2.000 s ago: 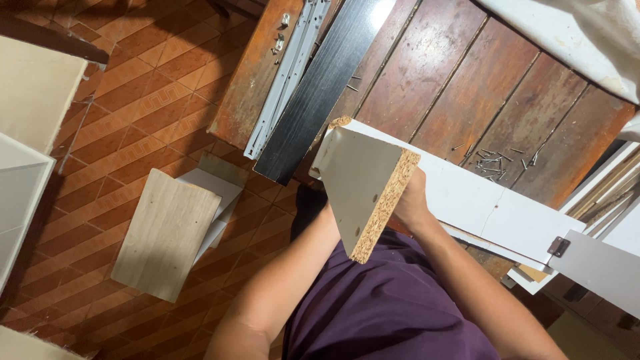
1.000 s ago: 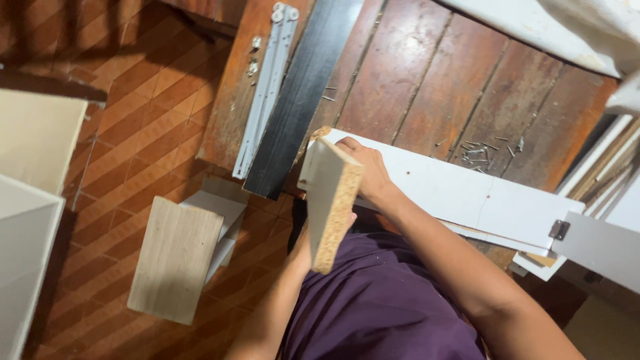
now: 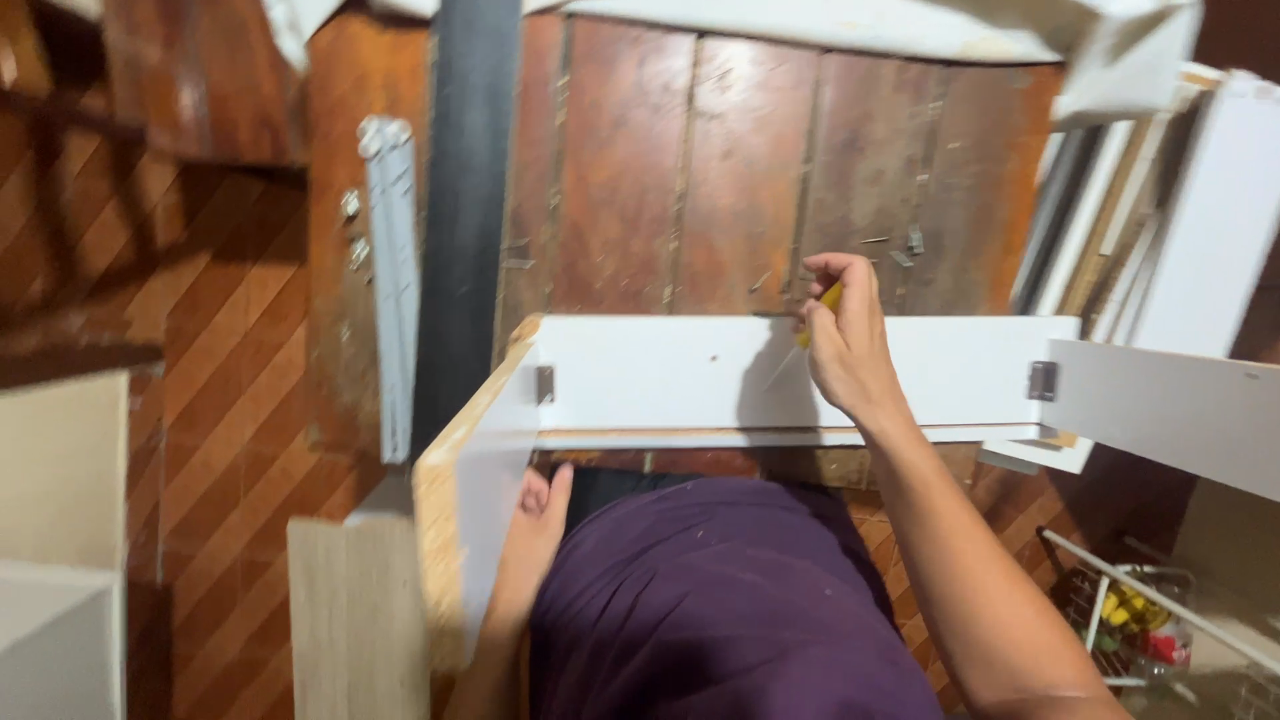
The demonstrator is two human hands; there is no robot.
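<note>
My right hand grips a screwdriver with a yellow handle, its shaft pointing down over the long white board. At the left end of that board a white particleboard panel stands at an angle to it, with a small metal bracket at the corner. My left hand rests near the inner face of this panel, fingers partly curled; whether it touches the panel is unclear. A second bracket joins the right end to another white panel.
Metal drawer slides and a black board lie on the left of the wooden table. Small screws are scattered behind the long board. Loose boards lean at the right. A wood-grain panel is at lower left.
The particleboard panel, held in both hands before, now stands at the long board's left end. My right hand has left it and now holds the yellow screwdriver. The view has turned.
</note>
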